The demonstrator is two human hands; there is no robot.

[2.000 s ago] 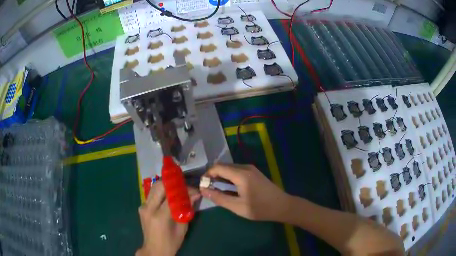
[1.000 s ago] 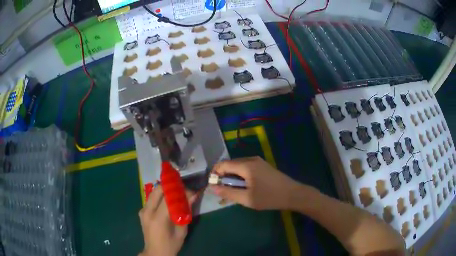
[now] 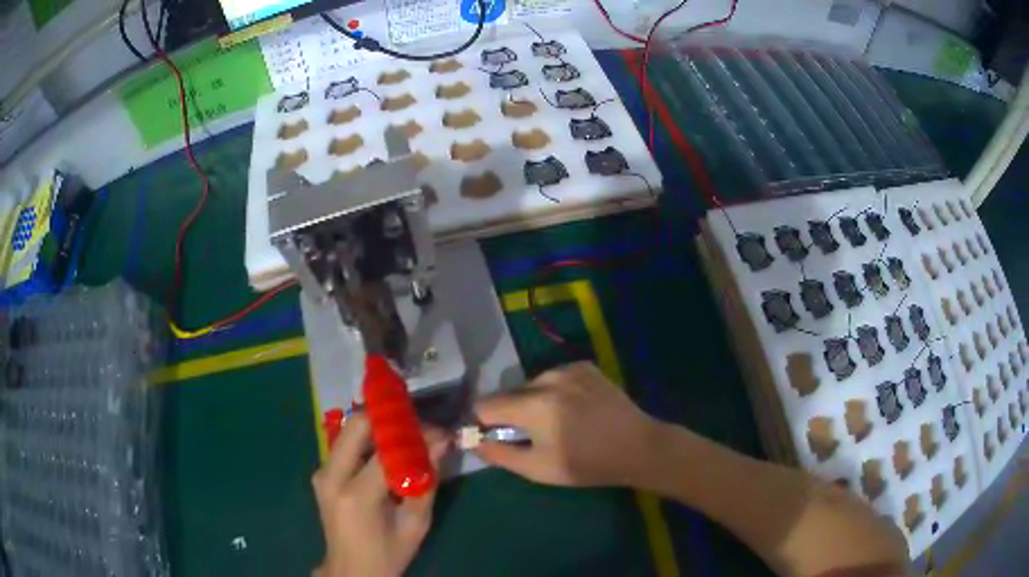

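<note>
The silver-grey test fixture (image 3: pixel 350 214) stands on its flat metal plate (image 3: pixel 480 304). Its red toggle clamp handle (image 3: pixel 395 434) points down toward me, over my left hand. My left hand (image 3: pixel 372 485) is at the plate's front edge, partly hidden behind the handle; whether its fingers hold something cannot be told. My right hand (image 3: pixel 570 423) pinches a small white plug connector (image 3: pixel 471 436) with a grey-white lead end, just right of the handle. A bit of red tag (image 3: pixel 334 423) shows at the fixture's left base. The part under the clamp is hidden.
A rear white foam tray (image 3: pixel 497 203) and a right foam tray (image 3: pixel 750 372) are partly filled with dark wired components. Clear blister trays lie at left (image 3: pixel 85 428) and rear right (image 3: pixel 807 118). A blue-yellow box (image 3: pixel 34 237), a monitor (image 3: pixel 254 14) and red wires (image 3: pixel 209 169) are behind.
My right hand has brought the plug slightly left and down, closer to my left hand, after moving right and up earlier. The red handle has barely moved. The camera view has shifted slightly.
</note>
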